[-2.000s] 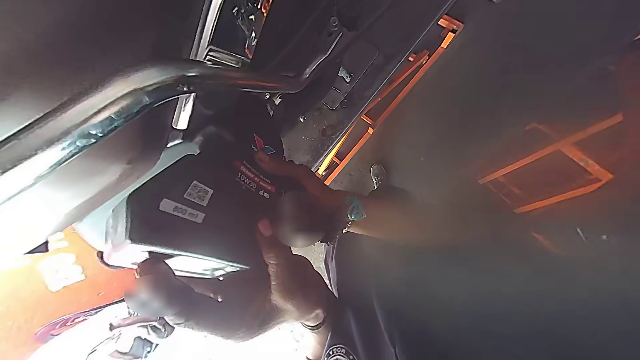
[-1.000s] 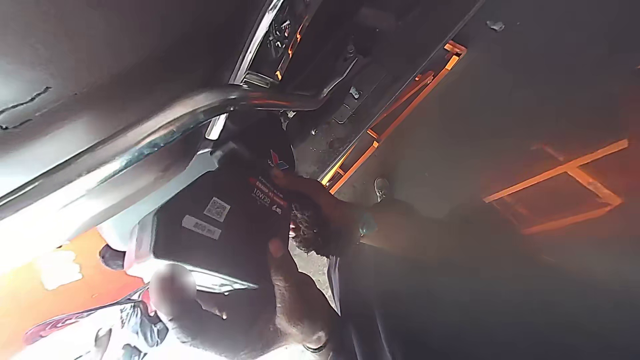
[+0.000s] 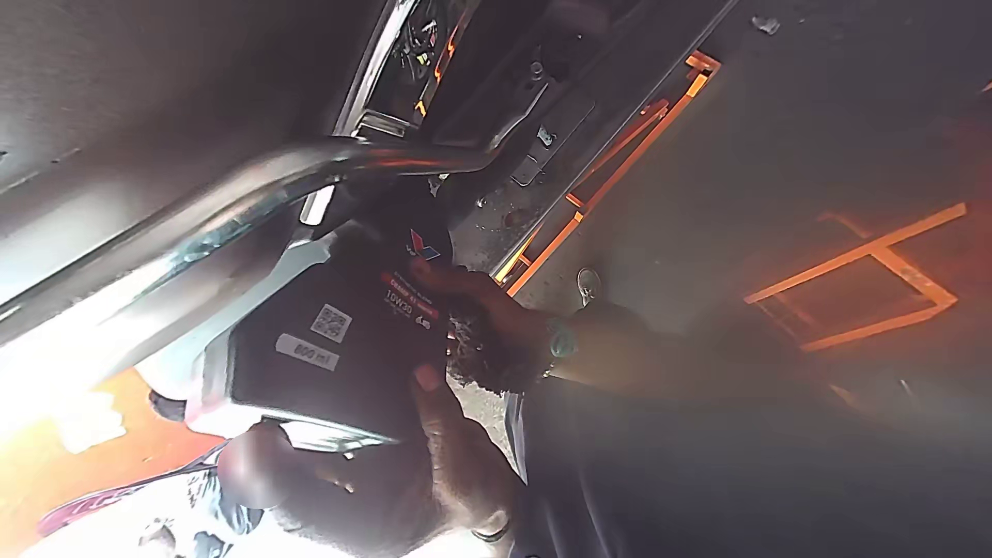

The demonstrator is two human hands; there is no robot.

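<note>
A dark plastic engine-oil bottle [image 3: 310, 380], marked 10W30 and 800 ml, lies tilted at centre left. My left hand [image 3: 457, 473], with a ring, grips its lower side, the thumb on the printed face. From the right comes my right hand [image 3: 488, 302], its fingers on the bottle near the logo and a greenish bracelet or watch [image 3: 561, 339] at the wrist. Against this hand is a dark, fuzzy clump [image 3: 477, 349], possibly a rag. The bottle's upper end is in shadow near a curved metal tube [image 3: 271, 174], so its mouth cannot be made out.
The metal tube crosses above the bottle, beside a large dark panel [image 3: 139, 85]. Orange metal frames [image 3: 620, 174] stand to the upper right and right. A shoe [image 3: 588, 285] shows on the floor. Bright, overexposed things and an orange surface [image 3: 155, 442] fill the lower left.
Both hands keep hold of the oil bottle, which stays close beneath the metal tube. The view has shifted slightly.
</note>
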